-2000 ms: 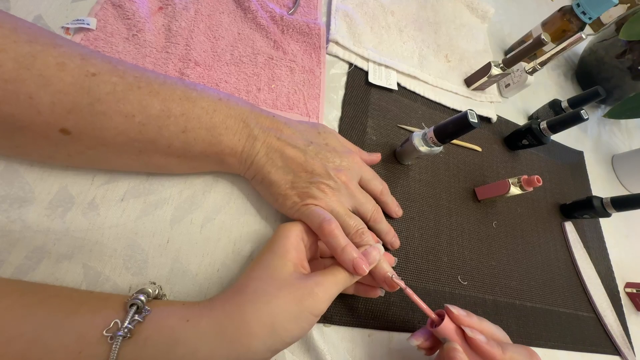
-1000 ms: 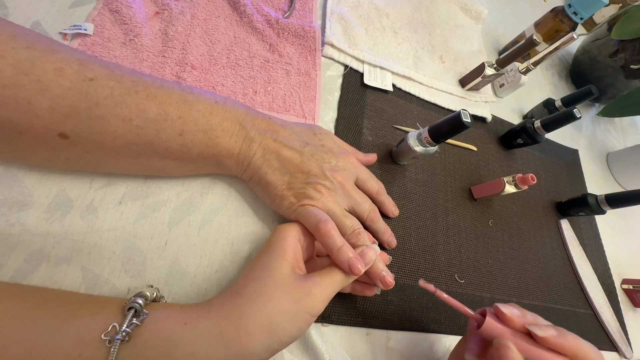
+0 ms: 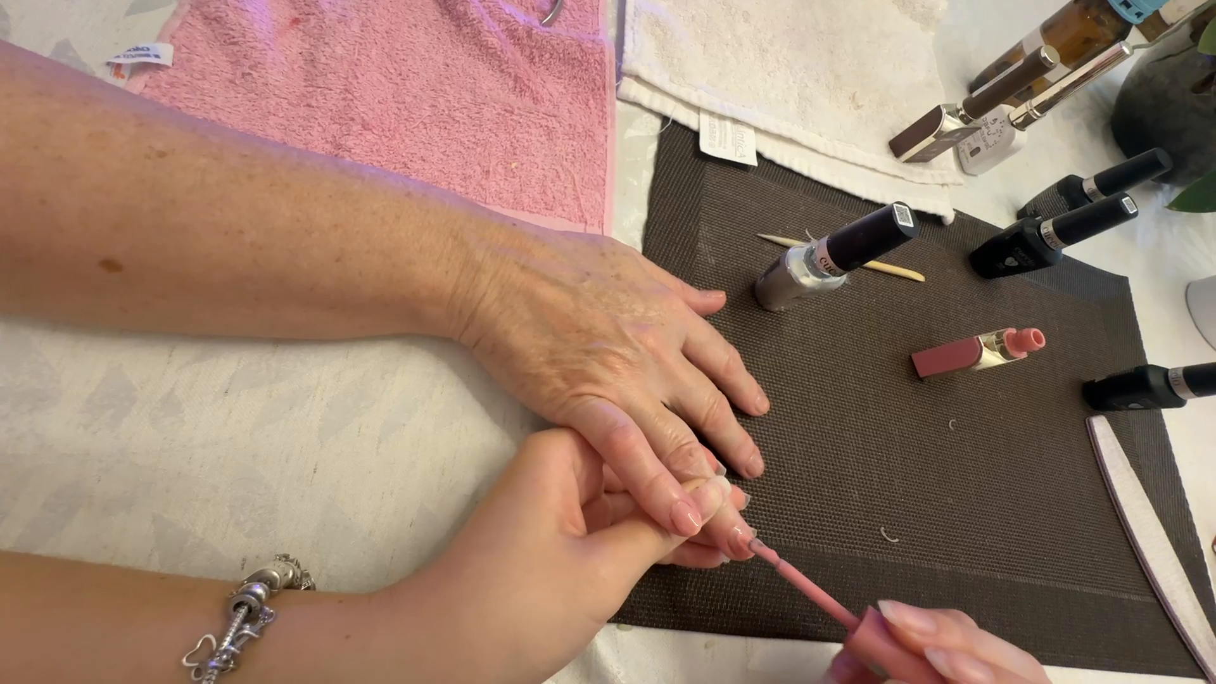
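Note:
My left hand (image 3: 608,532), a charm bracelet (image 3: 242,617) at its wrist, holds a finger of another person's hand (image 3: 608,332), which lies palm down over the edge of the dark woven mat (image 3: 855,456). At the lower right, my right hand (image 3: 959,646) is closed around the pink cap of a nail polish brush (image 3: 807,589). The brush tip touches the nail of the held finger. An uncapped pink nail polish bottle (image 3: 950,356) rests on the mat, its neck to the right.
A silvery polish bottle (image 3: 798,275) stands beside a wooden cuticle stick (image 3: 893,271). Black polish bottles (image 3: 1016,247) and a nail file (image 3: 1145,532) are at the right. Behind are a pink towel (image 3: 408,104), a white towel (image 3: 788,66), more bottles and an amber bottle (image 3: 1073,43).
One second ago the brush was off the nail, to its right; now my right hand has brought it left and its tip touches the nail. My left hand keeps its hold on the finger.

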